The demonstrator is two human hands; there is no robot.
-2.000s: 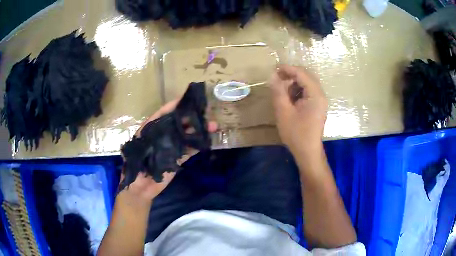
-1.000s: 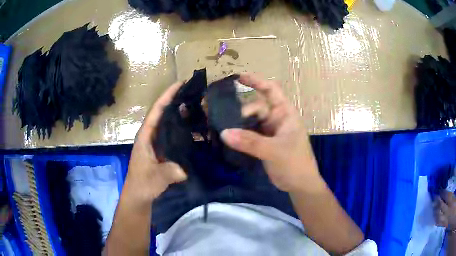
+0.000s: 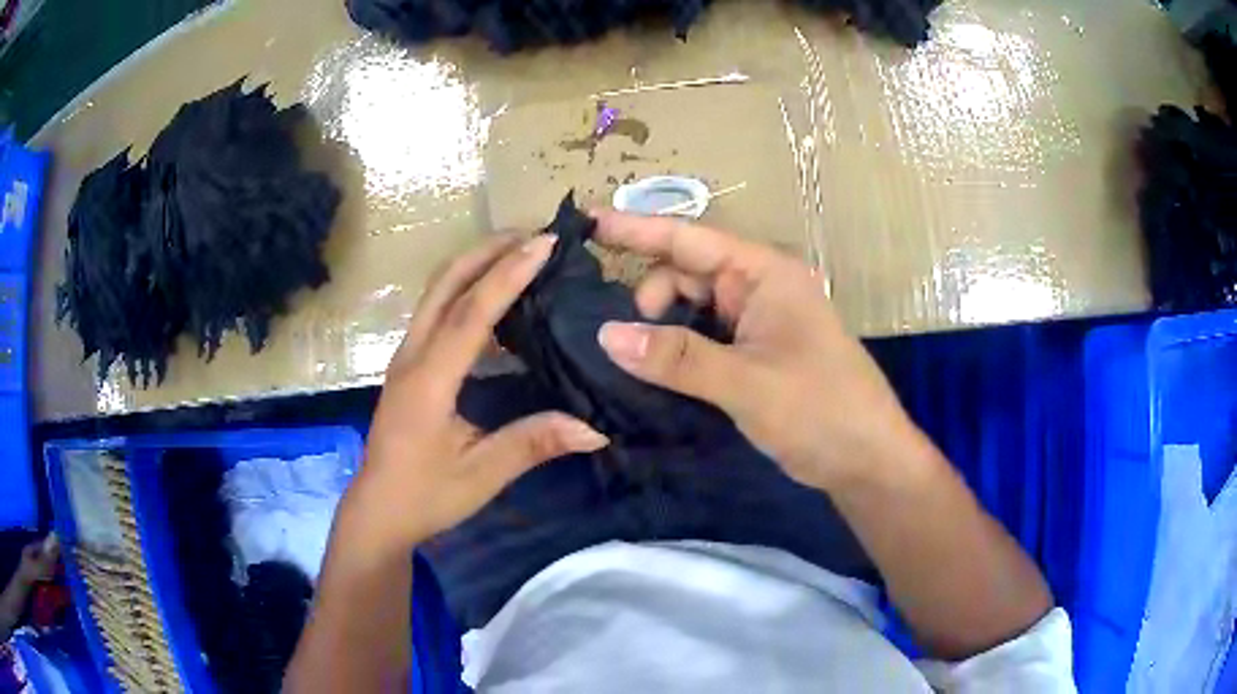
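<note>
A floppy black jagged piece (image 3: pixel 577 319) is held upright above my lap, near the table's edge. My left hand (image 3: pixel 468 393) grips its left side with fingers and thumb. My right hand (image 3: pixel 746 339) pinches its right side between thumb and fingers. Part of the piece is hidden behind my fingers. Beyond it a small white oval dish (image 3: pixel 661 198) stands on the tan work pad, with a thin pale stick (image 3: pixel 711 198) resting in it.
A spare pale stick (image 3: pixel 673 84) and a purple scrap (image 3: pixel 605 122) lie beyond the dish. Black heaps sit at left (image 3: pixel 204 224), right (image 3: pixel 1194 203) and far edge (image 3: pixel 543 19). Blue bins (image 3: pixel 1106 461) are below the table's edge. Another person's hand (image 3: pixel 34 559) shows at lower left.
My right hand has left the stick in the dish and moved onto the black piece. Both hands now pinch the piece close together. The view has shifted slightly.
</note>
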